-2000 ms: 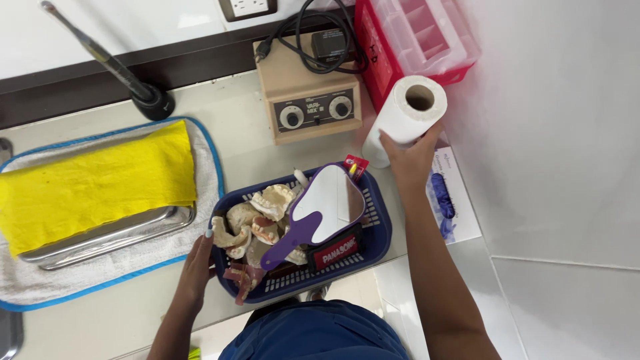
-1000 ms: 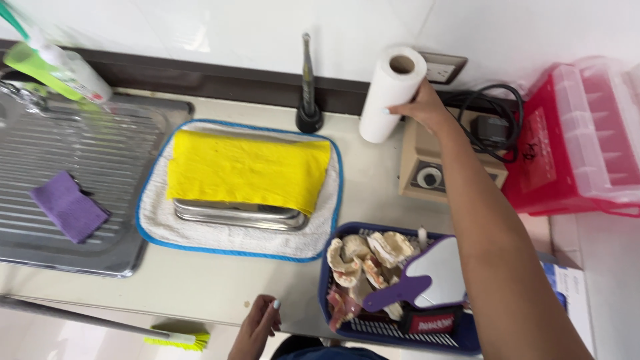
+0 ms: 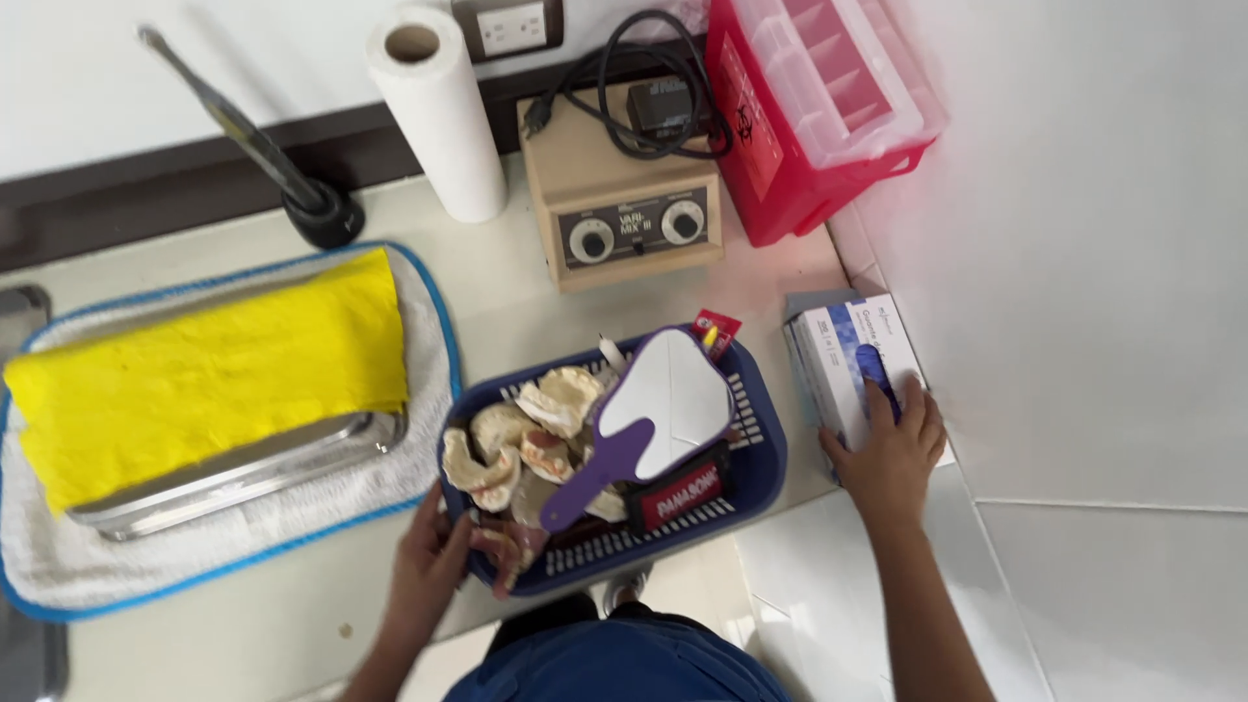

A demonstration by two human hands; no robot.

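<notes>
My left hand (image 3: 426,556) touches the left end of a blue plastic basket (image 3: 770,458), its fingers at the rim. Inside lie several dental plaster casts (image 3: 561,400), a pinkish dental piece (image 3: 507,551), a hand mirror with a purple handle (image 3: 604,468) and a black and red case (image 3: 680,495). Over on the right, my right hand (image 3: 892,444) rests on a white and blue glove box (image 3: 838,361), fingers on its front and top around a blue glove (image 3: 876,375) that pokes from the opening. Whether it grips the box I cannot tell.
A paper towel roll (image 3: 444,127) stands against the back wall beside a beige dental mixer (image 3: 634,195) with a coiled cord. A red sharps container (image 3: 780,146) fills the back corner. Left are a yellow cloth (image 3: 214,370) over a metal tray (image 3: 253,487) and a black stand with a rod (image 3: 322,210).
My right hand has let go of the paper towel roll, which now stands left of the mixer, and is at the glove box. My left hand has come to the basket. The view has shifted.
</notes>
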